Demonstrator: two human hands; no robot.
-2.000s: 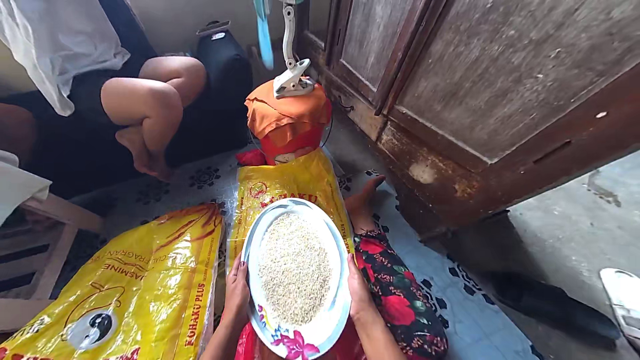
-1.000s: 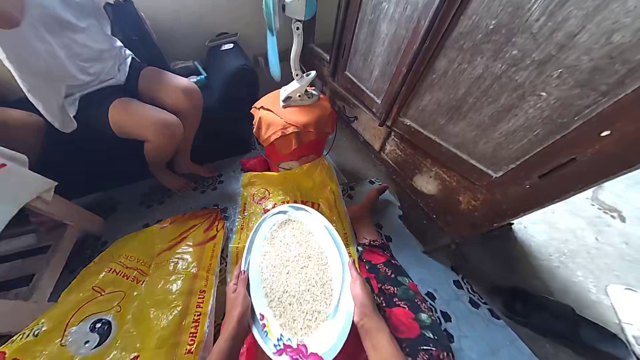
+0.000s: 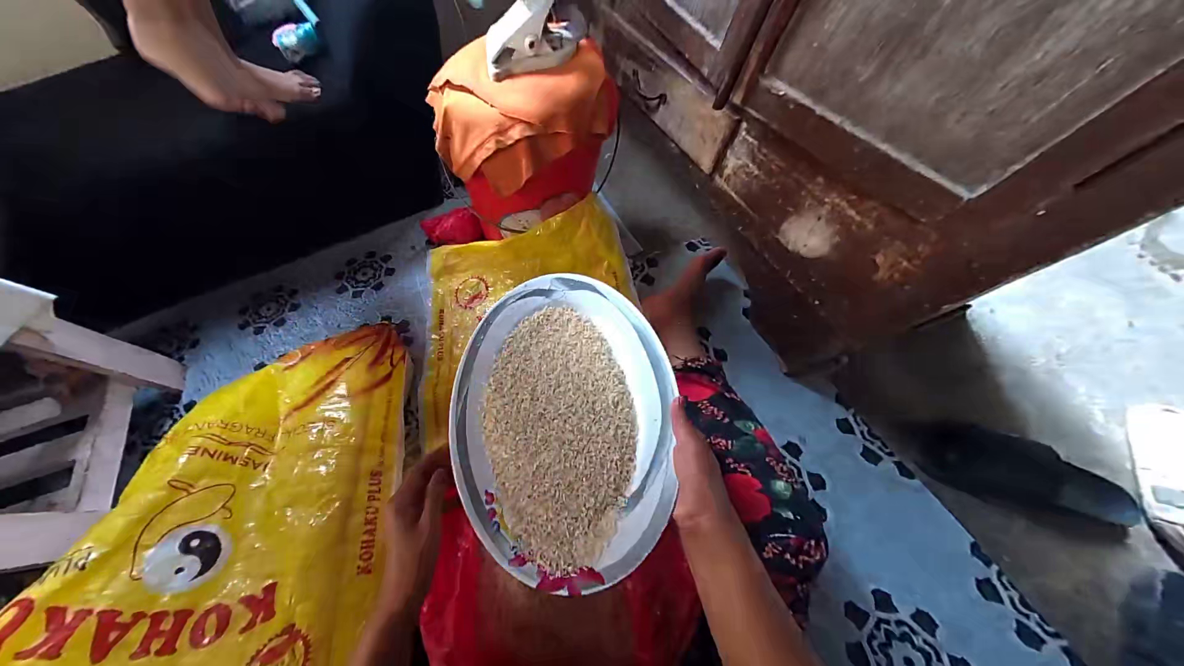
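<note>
A white oval plate with a flower pattern (image 3: pixel 655 444) is held level by its two long sides. My left hand (image 3: pixel 418 518) grips its left rim, and my right hand (image 3: pixel 696 467) grips the right rim. A heap of uncooked rice grains (image 3: pixel 560 435) covers most of the plate. Under and beyond the plate lies a yellow rice sack (image 3: pixel 527 261); red plastic (image 3: pixel 462 592) shows below the plate. A second yellow rice sack (image 3: pixel 277 481) lies at the left.
A red bucket (image 3: pixel 573 171) draped with orange cloth (image 3: pixel 523 106) bears a white clip stand (image 3: pixel 532 42). A wooden cabinet (image 3: pixel 851 213) stands right, a white wooden frame (image 3: pixel 102 435) left. Another person's foot (image 3: pixel 264 88) is at upper left. A patterned mat (image 3: pixel 832 518) covers the floor.
The view has tilted down. Between the two earlier frames, the other person's legs lowered. Both hands keep hold of the plate, and the rice has shifted a little on it.
</note>
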